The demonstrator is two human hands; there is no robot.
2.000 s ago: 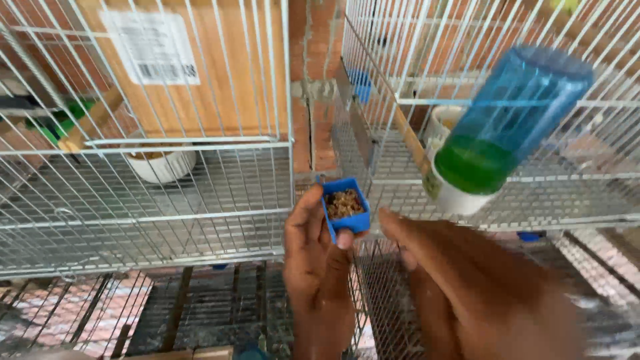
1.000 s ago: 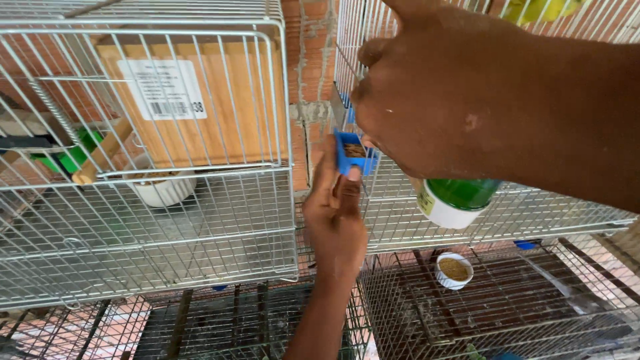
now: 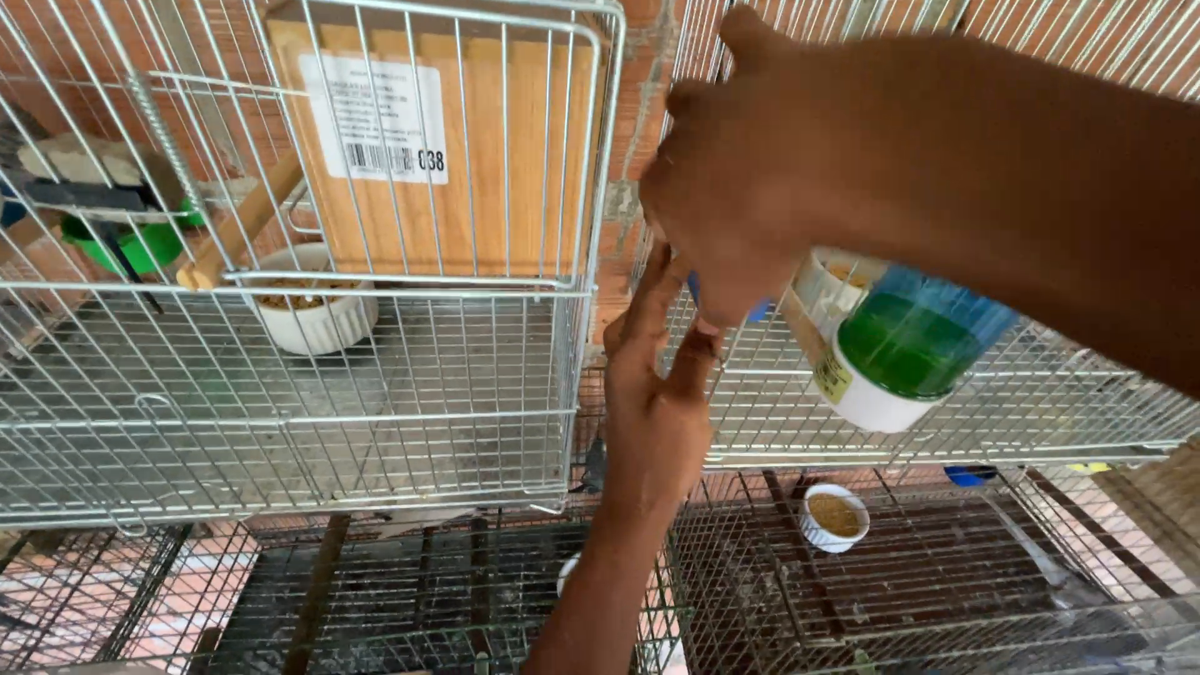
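My left hand (image 3: 661, 403) reaches up from below, its fingers at the near corner of the right wire cage (image 3: 750, 459). A small blue plastic cup (image 3: 757, 310) shows only in slivers behind my right hand (image 3: 741, 187), which crosses from the right with its back to the camera. Both hands meet at the cup; the fingertips and the contents of the cup are hidden. Just right of them, a drinker bottle (image 3: 914, 337) with green liquid and a white base hangs on the cage front. Behind it is a white bowl (image 3: 839, 277).
At left stands another wire cage (image 3: 572, 403) with a wooden nest box (image 3: 469, 159), a wooden perch (image 3: 248, 220), a white ribbed bowl of feed (image 3: 314, 323) and a green cup (image 3: 141, 246). Lower cages hold another white feed bowl (image 3: 834, 517). A brick wall (image 3: 623, 187) stands behind.
The blue cup of feed, held in view by my left hand two seconds ago, has moved up to the right cage and is now mostly covered. My right hand has moved up over it.
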